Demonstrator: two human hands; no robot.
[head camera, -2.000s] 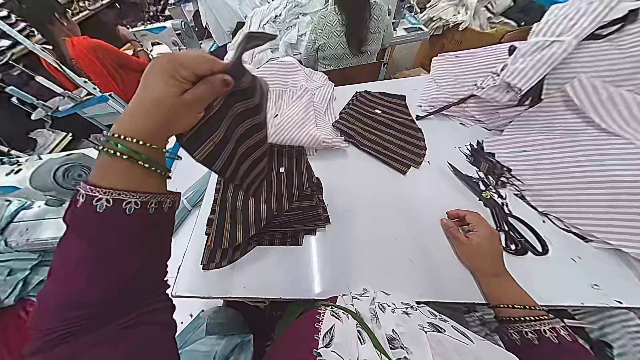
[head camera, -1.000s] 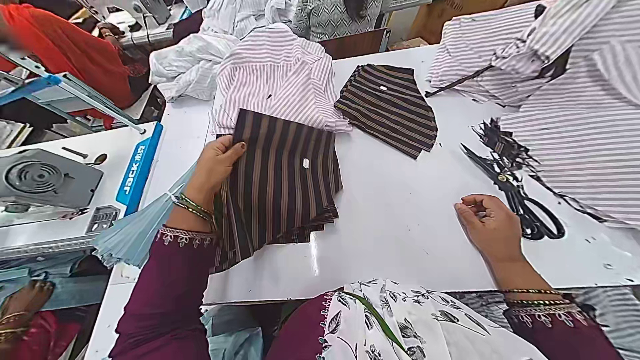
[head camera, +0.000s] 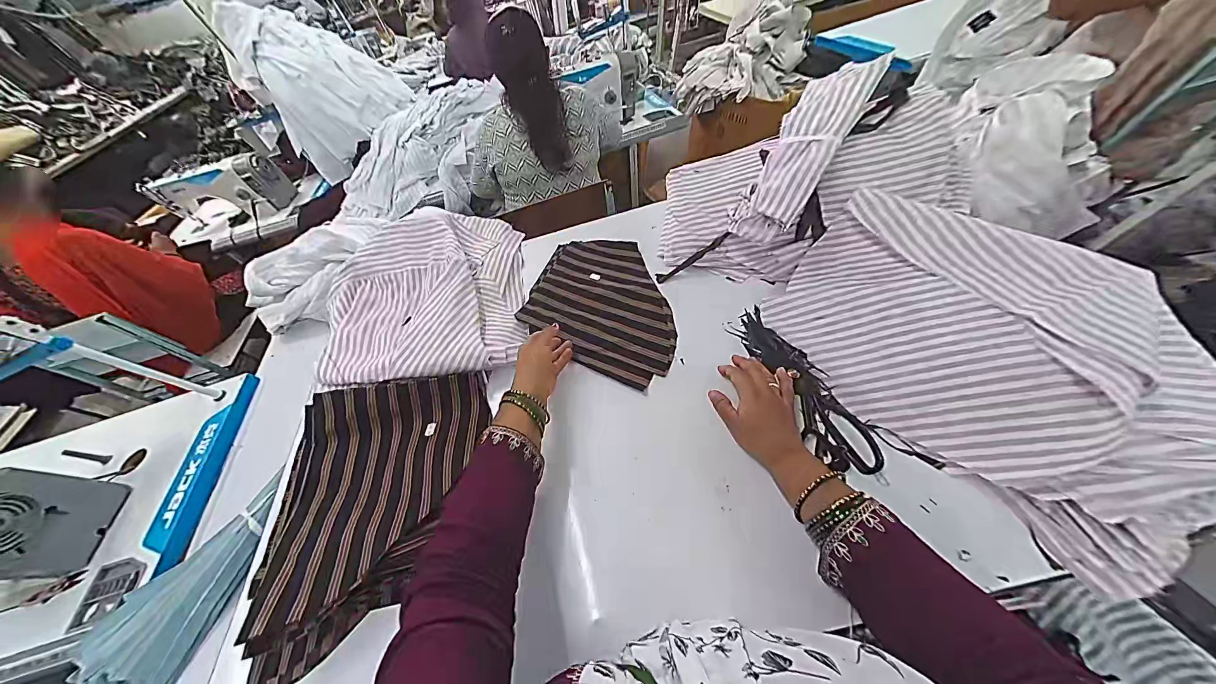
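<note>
A small stack of dark brown striped fabric pieces (head camera: 608, 309) lies mid-table with a small white sticker on top. My left hand (head camera: 544, 361) is at its lower left edge, fingers stretched out and touching or just over it. A larger pile of dark striped fabric pieces (head camera: 380, 465), also stickered, lies left of my left forearm. My right hand (head camera: 760, 399), fingers spread, is over the blades of black-handled scissors (head camera: 841, 437), beside a bundle of dark strips (head camera: 771, 342). Whether it touches the scissors is unclear.
Pink-and-white striped fabric (head camera: 418, 294) lies behind the left pile; more striped fabric (head camera: 959, 351) covers the table's right side. A sewing machine (head camera: 47, 518) stands at left. Two co-workers sit beyond, one in red (head camera: 133, 275), one with a patterned back (head camera: 541, 142).
My left hand has let go of the dark striped piece, which now lies on the left pile, and has moved right to the smaller stack. My right hand has moved forward to the scissors.
</note>
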